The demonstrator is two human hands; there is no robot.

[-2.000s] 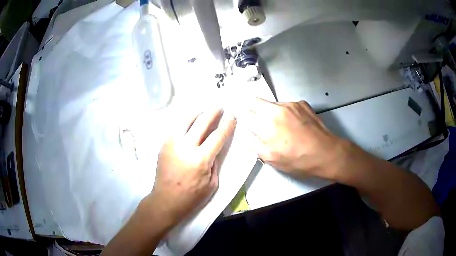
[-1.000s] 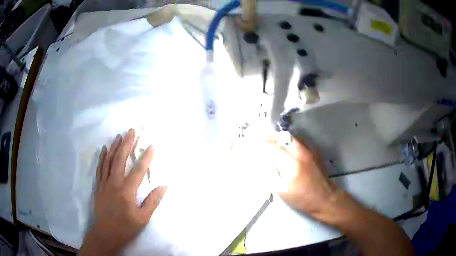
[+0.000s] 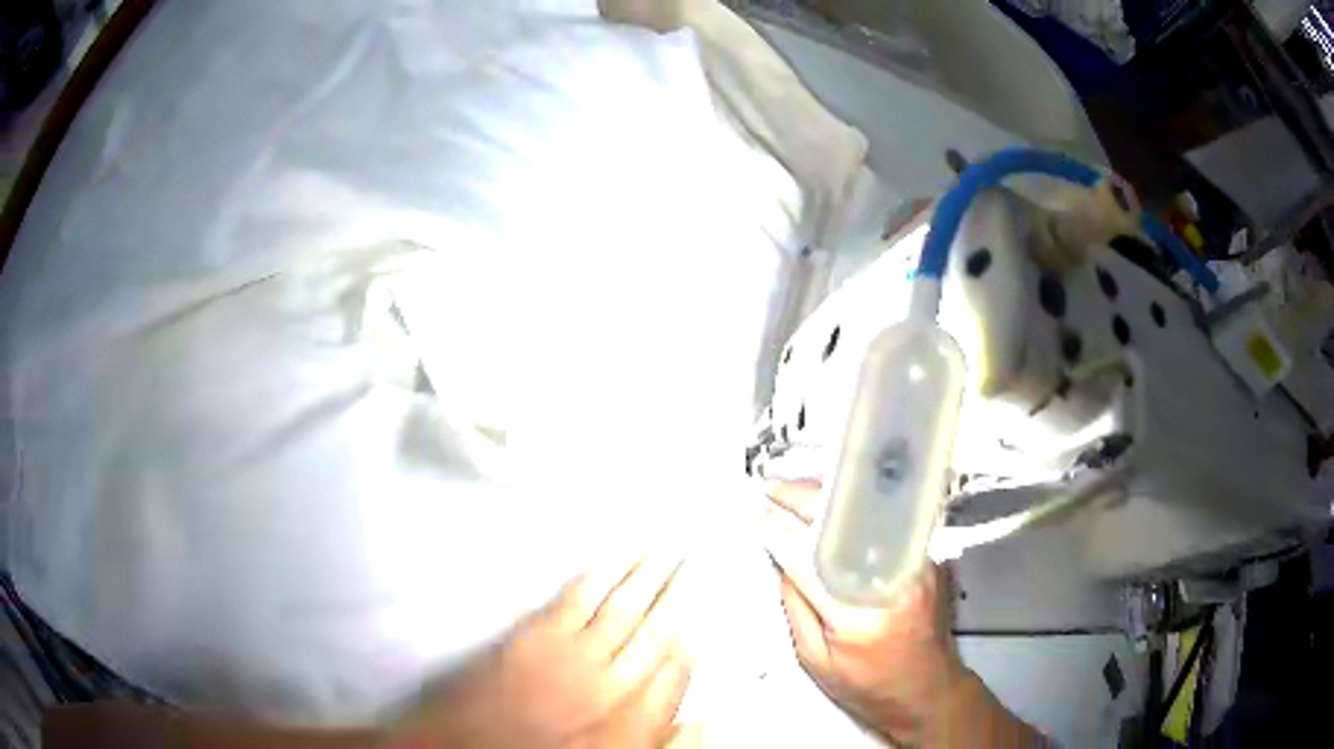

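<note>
White fabric panels [image 3: 264,366] lie spread over the table left of the machine, overexposed at the middle. My left hand [image 3: 593,659] rests flat on the fabric at the lower middle, fingers apart and pointing up towards the needle area. My right hand [image 3: 863,644] is at the fabric's right side, partly hidden behind the white paddle-shaped unit [image 3: 890,461]; its fingertips are near the small metal parts [image 3: 759,452] at the machine head. Glare hides whether its fingers pinch the cloth. The white sewing machine [image 3: 1214,461] stands at the right.
A blue tube [image 3: 1010,158] curves above the paddle unit. Cream cloth [image 3: 819,147] lies folded beside the white fabric at the top. A brown table edge [image 3: 66,125] runs at the upper left. Cluttered items and a yellow strip [image 3: 1188,688] are at the right.
The view has turned and shifted, so the machine appears further right. My left hand has moved right across the fabric, closer to my right hand. My right hand remains near the machine head.
</note>
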